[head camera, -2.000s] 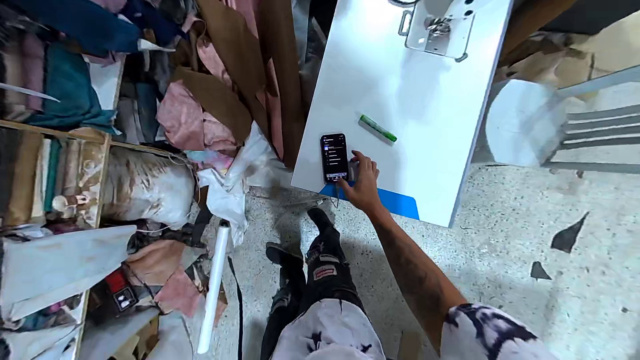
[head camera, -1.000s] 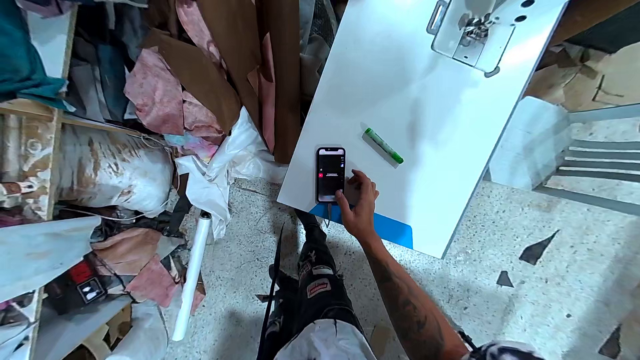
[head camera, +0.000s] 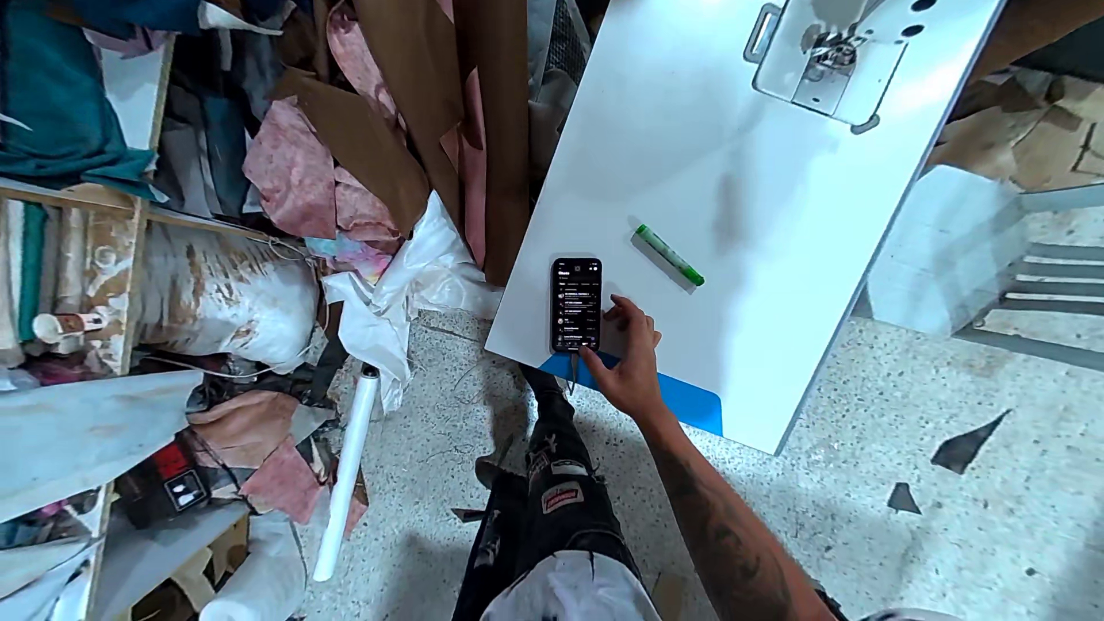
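Observation:
A black smartphone (head camera: 576, 304) lies face up on the front left corner of the white sewing machine table (head camera: 638, 172), with its screen lit and a cable at its lower end. My right hand (head camera: 628, 358) rests at the phone's lower right, thumb at the bottom edge of the screen and fingers bent, with nothing held. To the upper right of the hand lies a green marker (head camera: 669, 255). The metal bed of a sewing machine (head camera: 832, 65) is set in the table farther off. My left hand is out of view.
A blue strip (head camera: 690, 405) runs along the table's front edge. Fabric scraps (head camera: 289, 168) and brown sheets (head camera: 500, 129) are heaped at the left, beside shelves. A white roll (head camera: 348, 474) leans there. A grey chair (head camera: 944, 250) stands right of the table.
The phone's screen shows a different display from one second ago. My right hand stays beside the phone, its thumb now at the screen's lower edge.

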